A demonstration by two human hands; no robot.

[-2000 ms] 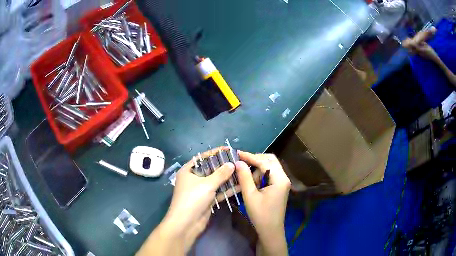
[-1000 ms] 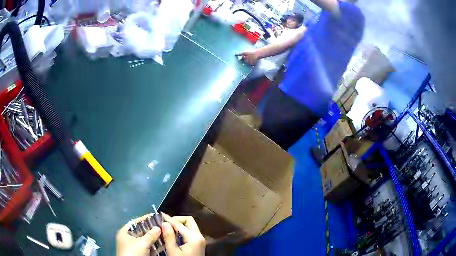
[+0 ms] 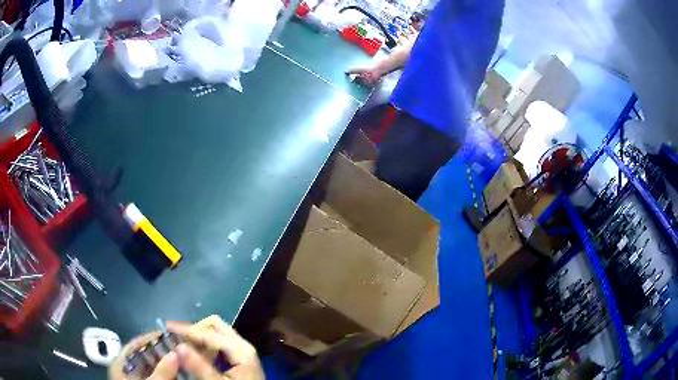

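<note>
My left hand point(image 3: 137, 360) is at the bottom edge of the picture, partly cut off, closed round a row of rod cylinders point(image 3: 152, 350). My right hand point(image 3: 219, 349) is against it, fingers on the same handful. The round ends show dark with pale centres. Both hands are somewhat blurred, and a dark thing in my right hand is too small to tell. Loose cylinders point(image 3: 88, 274) lie left of my hands, near the red bins. A small white case point(image 3: 102, 346) is just left of my left hand.
Two red bins point(image 3: 46, 293) of cylinders stand at the left. A black ribbed hose point(image 3: 63, 137) with a yellow-black end crosses the green bench point(image 3: 215, 148). An open carton point(image 3: 357, 267) is beside the bench. A person in blue point(image 3: 446, 74) stands beyond it, near shelving point(image 3: 595, 297).
The view has swung up and right from the bins towards the aisle. My hands have shifted down-left in the picture, still holding the cylinders together. The person in blue has leaned left.
</note>
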